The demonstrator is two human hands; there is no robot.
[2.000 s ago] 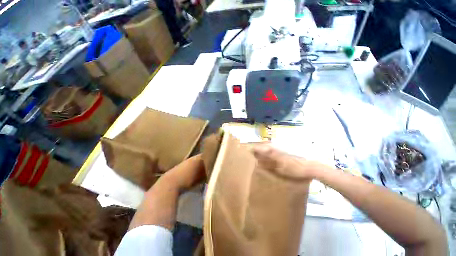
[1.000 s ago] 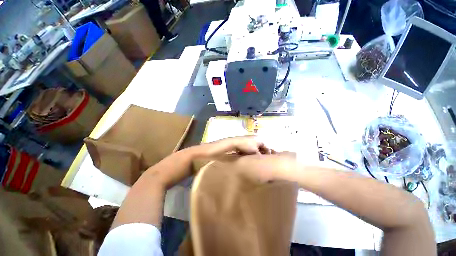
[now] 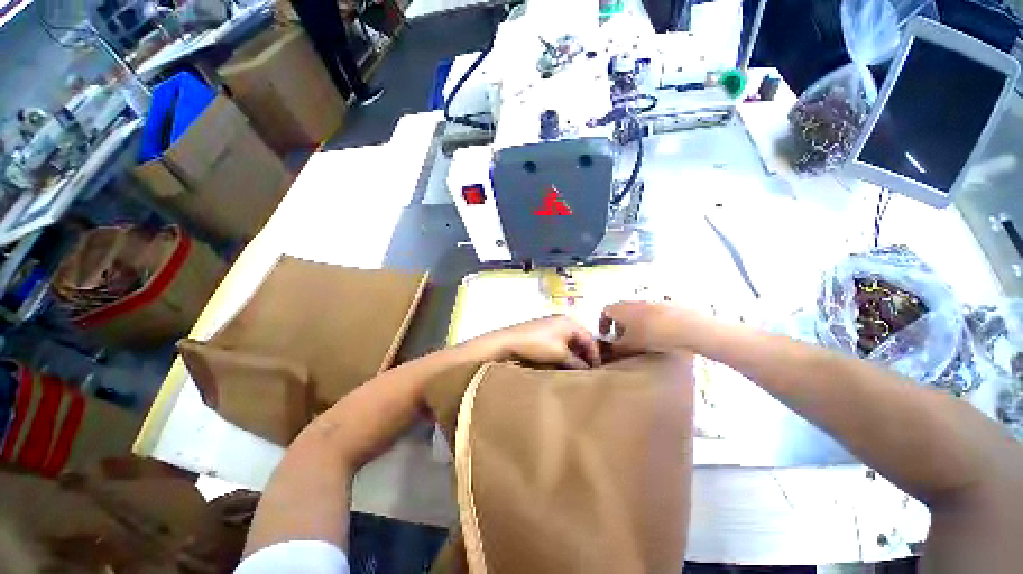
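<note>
A brown bag body (image 3: pixel 583 460) with a pale binding along its left seam hangs over the table's front edge, below the sewing machine head (image 3: pixel 553 202). My left hand (image 3: pixel 561 342) is at the bag's top edge with fingers bent. My right hand (image 3: pixel 634 327) is beside it at the same edge, fingertips close to the left ones. A small dark piece shows between the fingertips; it is too small to name. The yellow-brass clamp (image 3: pixel 556 286) sits under the head, just beyond my hands.
A second brown bag body (image 3: pixel 325 325) lies at the left of the table. A thin dark curved tool (image 3: pixel 731 256) and an open plastic bag of hardware (image 3: pixel 886 314) lie at the right. A control panel (image 3: pixel 937 110) stands upper right. Cartons stand on the floor at left.
The bag's top edge has turned toward the machine since the oldest frame. My left hand has come out from behind the bag, and both hands now meet at its edge.
</note>
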